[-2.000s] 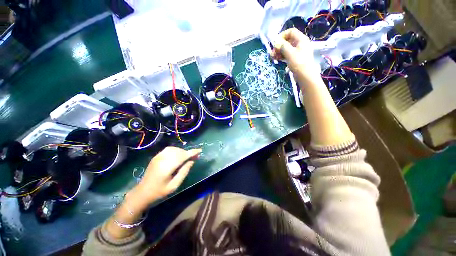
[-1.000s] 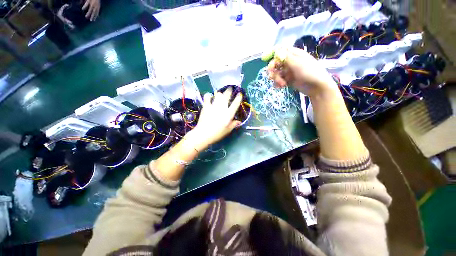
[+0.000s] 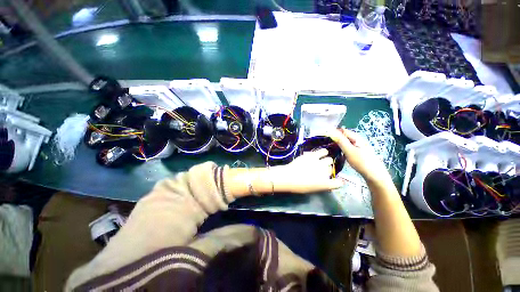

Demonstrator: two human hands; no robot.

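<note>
A base housing (image 3: 323,116) with a flat white arm and black cup stands on the bench in front of me. My left hand (image 3: 308,171) reaches in from the left with its fingers over the cup, gripping it and covering much of its inside. My right hand (image 3: 358,154) is bent over the cup's upper right rim. Its fingertips touch the rim; whether they pinch a thin ring is too small to tell. A pile of rings (image 3: 376,134) lies just right of the housing.
More housings (image 3: 277,134) with coloured leads stand in a row at left. Small black heads (image 3: 112,154) and a whitish bundle (image 3: 71,137) lie beyond. Two rows of housings (image 3: 425,185) stand at right. A white sheet (image 3: 319,57), bottle (image 3: 372,25) and dark component tray (image 3: 436,57) are behind.
The view has turned right. My right hand has come from above the ring pile down to the housing's rim. My left hand moved from the bench onto that housing and stays there.
</note>
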